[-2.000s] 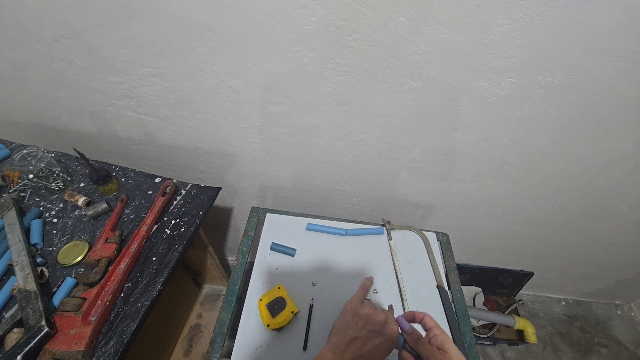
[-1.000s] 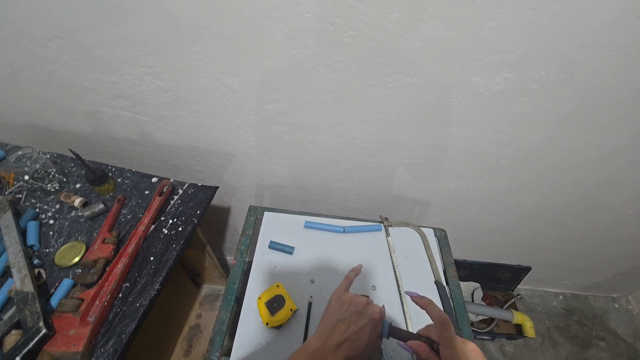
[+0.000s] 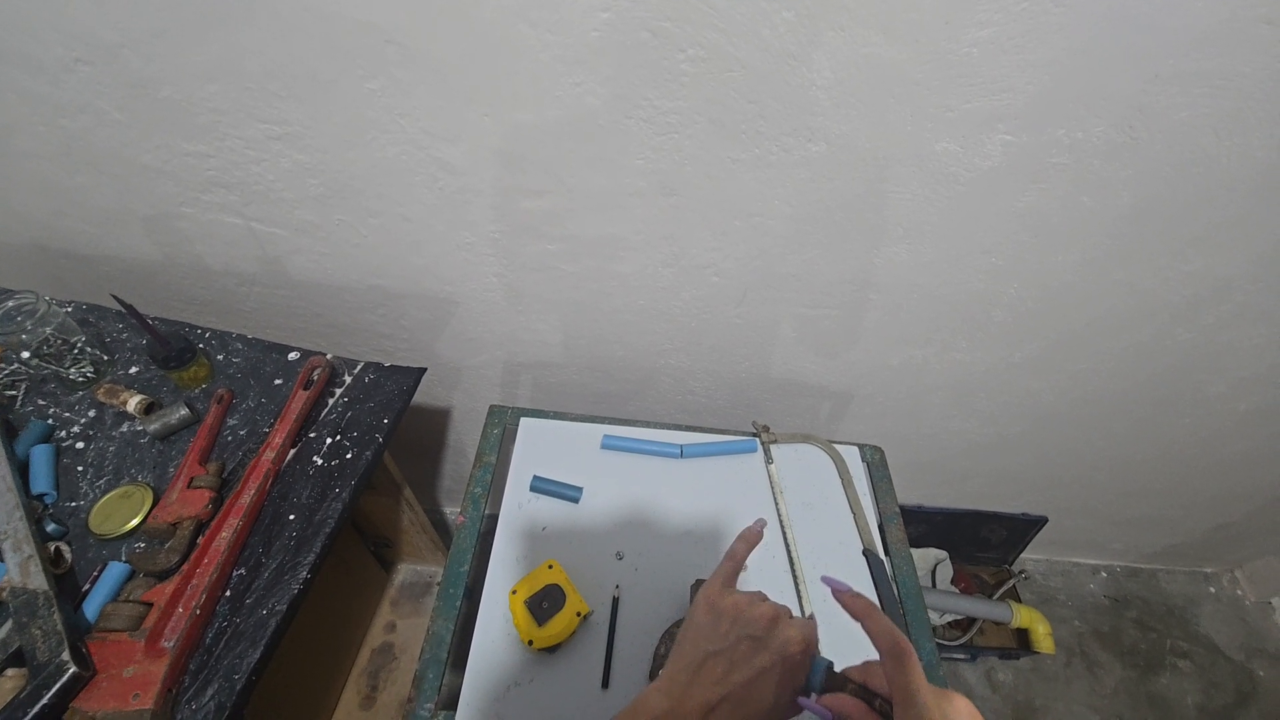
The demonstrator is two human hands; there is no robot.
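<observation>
My left hand (image 3: 740, 635) has its index finger stretched over the white board and its other fingers curled about a short blue pipe piece (image 3: 820, 674), mostly hidden. Against that pipe's end, my right hand (image 3: 895, 665) grips a dark, narrow tool (image 3: 860, 692); its kind is unclear. A hacksaw (image 3: 850, 500) lies on the board beyond my hands. Two blue pipe pieces (image 3: 640, 446) (image 3: 719, 449) lie end to end near the far edge, with a shorter one (image 3: 556, 489) to the left. A yellow tape measure (image 3: 550, 605) and a black pencil (image 3: 611, 637) lie left of my left hand.
The white board (image 3: 590, 520) rests on a green-framed stand (image 3: 460, 590). At left, a black bench (image 3: 330, 440) holds red pipe wrenches (image 3: 240, 520), a jar of screws (image 3: 55, 345), a round lid (image 3: 121, 509) and blue pipe offcuts. An open toolbox (image 3: 975, 535) stands on the floor at right.
My right hand has moved from close against my left hand to the right, its index finger now stretched out. The dark tool has come into sight between my hands.
</observation>
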